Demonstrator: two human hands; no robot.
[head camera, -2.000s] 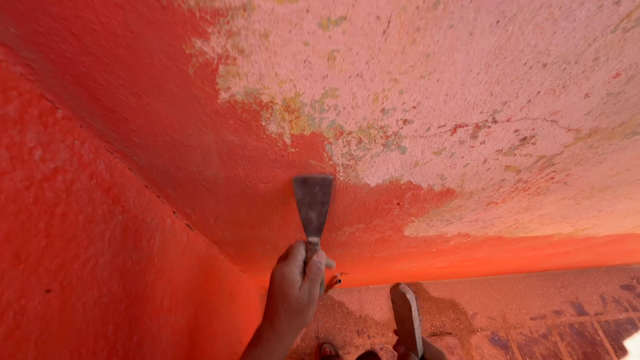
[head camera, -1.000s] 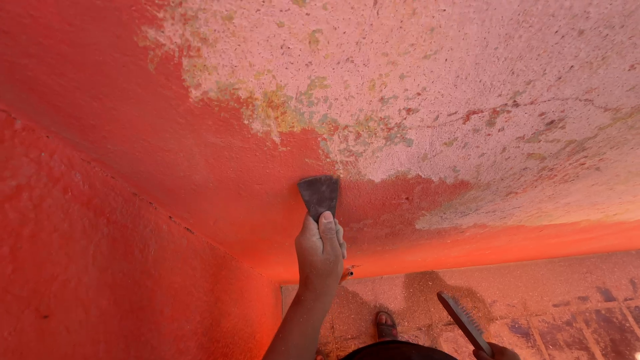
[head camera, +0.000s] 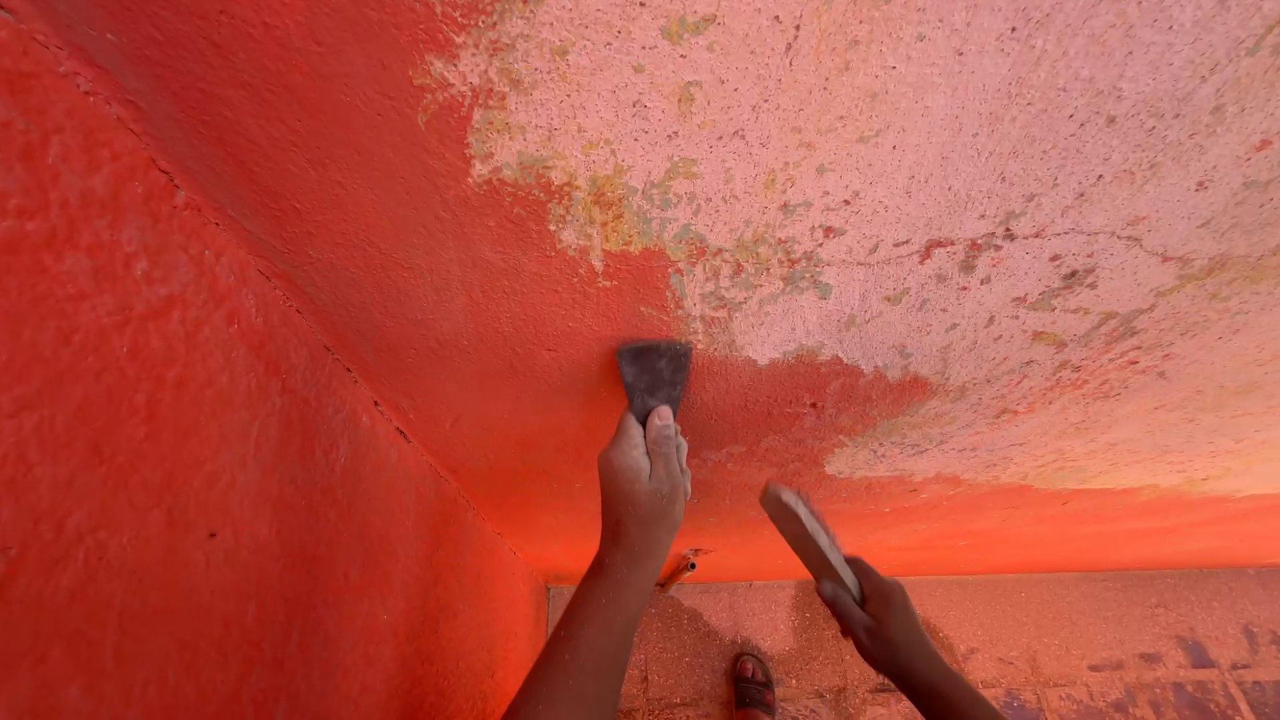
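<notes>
My left hand grips a putty knife near its blade, and the blade's wide edge lies on the red paint of the wall, just below the ragged border of a bare pinkish patch. Yellow and grey-green remnants show along that border. Lower right, my right hand is closed around the handle of a wooden brush, held slanting in front of the wall's lower part; its bristles are blurred. The putty knife's handle is hidden in my left hand.
A second red wall meets the first at a cracked corner on the left. A short pipe stub sticks out low on the wall. Below lies a paved floor with damp-looking dark patches, and a sandalled foot stands on it.
My right hand has raised the brush from the bottom of the view toward the wall. The putty knife stays in my left hand, close to the same paint border.
</notes>
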